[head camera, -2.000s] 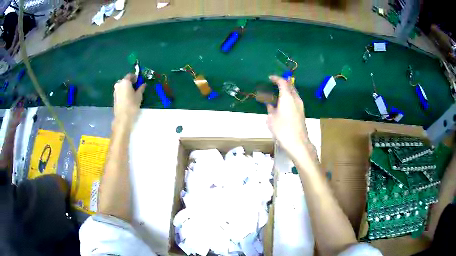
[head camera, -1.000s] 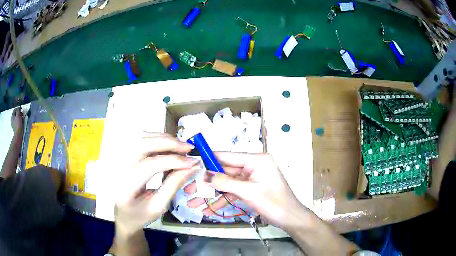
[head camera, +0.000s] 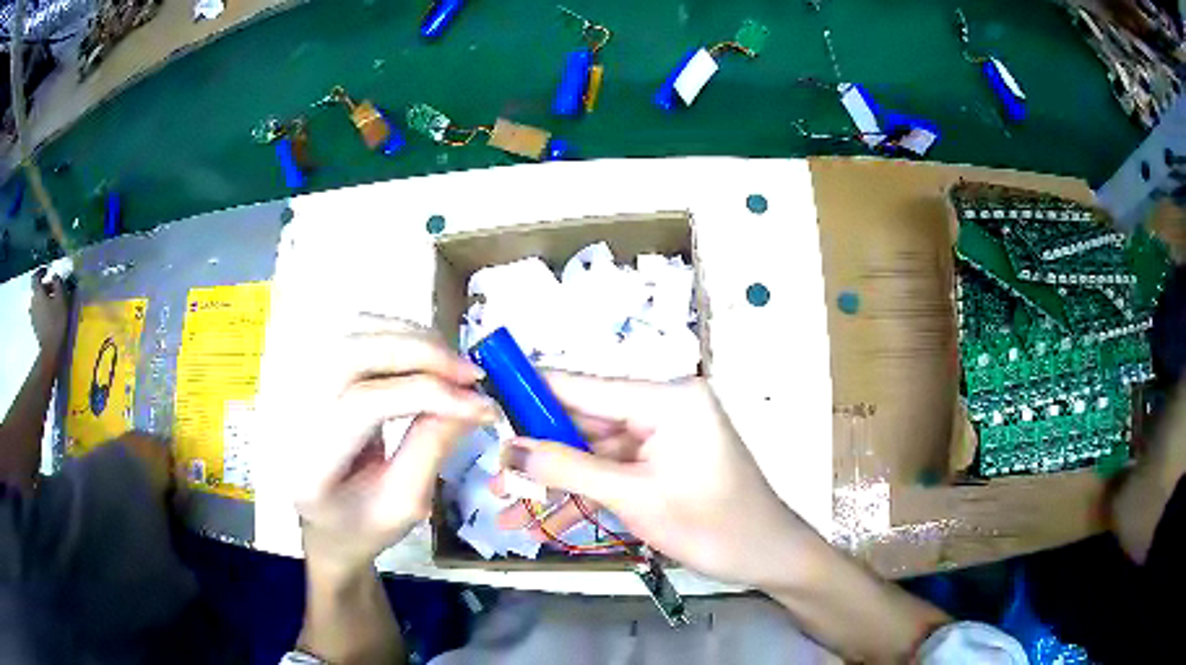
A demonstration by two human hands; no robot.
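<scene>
A blue cylindrical battery cell is held tilted above the carton of white scraps. My right hand grips its lower end between thumb and fingers. Red, yellow and black lead wires run below that hand to a small circuit board, which hangs past the carton's near edge. My left hand is at the cell's upper end, fingers bent and fingertips close together. Whether the left fingertips pinch the cell's edge or a pad on it cannot be told. The cell's underside is hidden.
Several wired cells with white or brown pads lie on the green belt across the far side. Green PCB panels fill a carton at right. Yellow printed sheets lie at left. Another person's hand is at the far left, and an arm is at the right edge.
Two seconds ago both hands were over the belt; they then came back above the carton with the cell. Since one second ago the hands have barely moved, and the view has shifted slightly.
</scene>
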